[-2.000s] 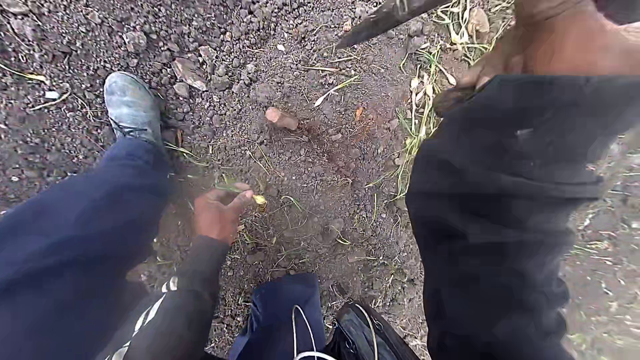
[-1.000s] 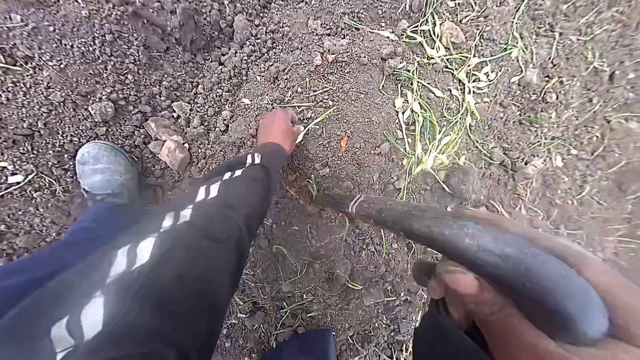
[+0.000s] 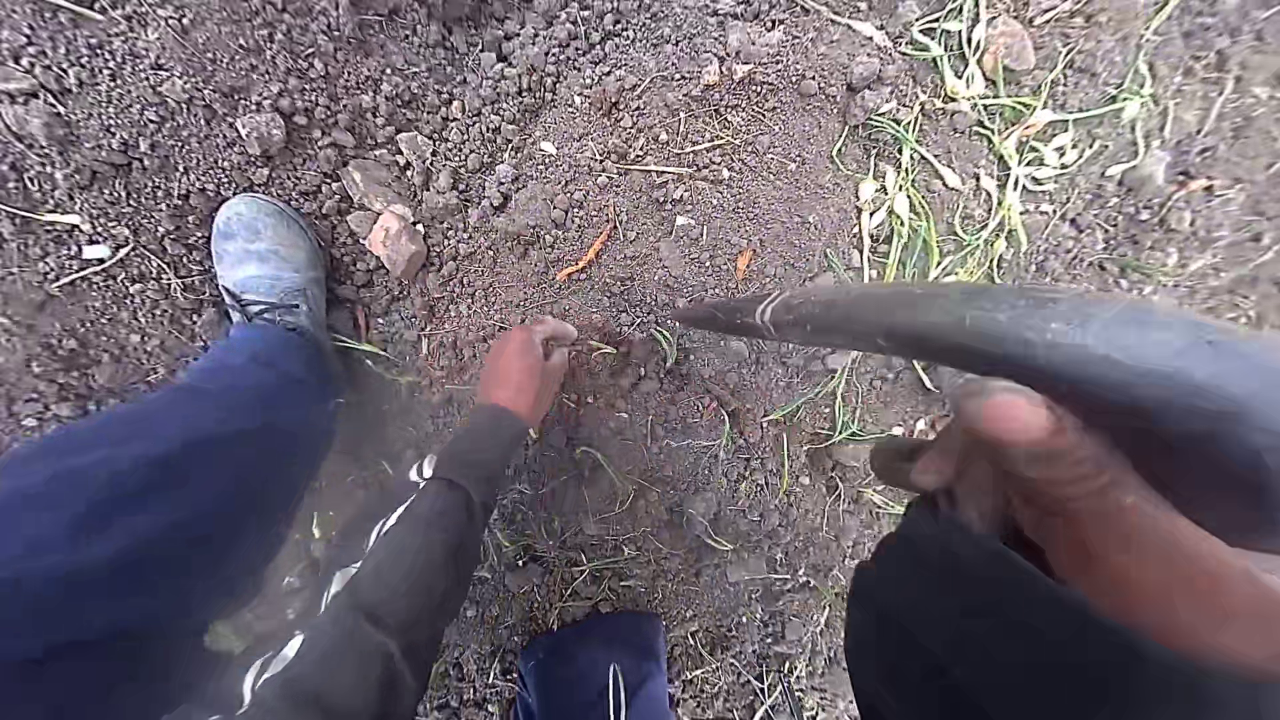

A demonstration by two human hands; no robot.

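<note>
My left hand is low over the soil near the middle, its fingers bent together beside a small green shoot; whether they pinch it is unclear. My right hand, at the right, grips a short wooden handle, partly hidden by the palm. Above that hand extends a dark, curved, horn-like tool part, thick at the right and tapering to a point at the left, with pale bands near the tip. The tip is just above or on the soil, right of my left hand.
Uprooted bulb plants with green leaves lie at the upper right. A boot stands at the left, with a reddish stone beside it. Loose clods and bits of orange debris lie farther up.
From one second ago, my left hand has moved back toward my body. My right hand still holds the tool, whose tip no longer reaches into the soil by the small hollow.
</note>
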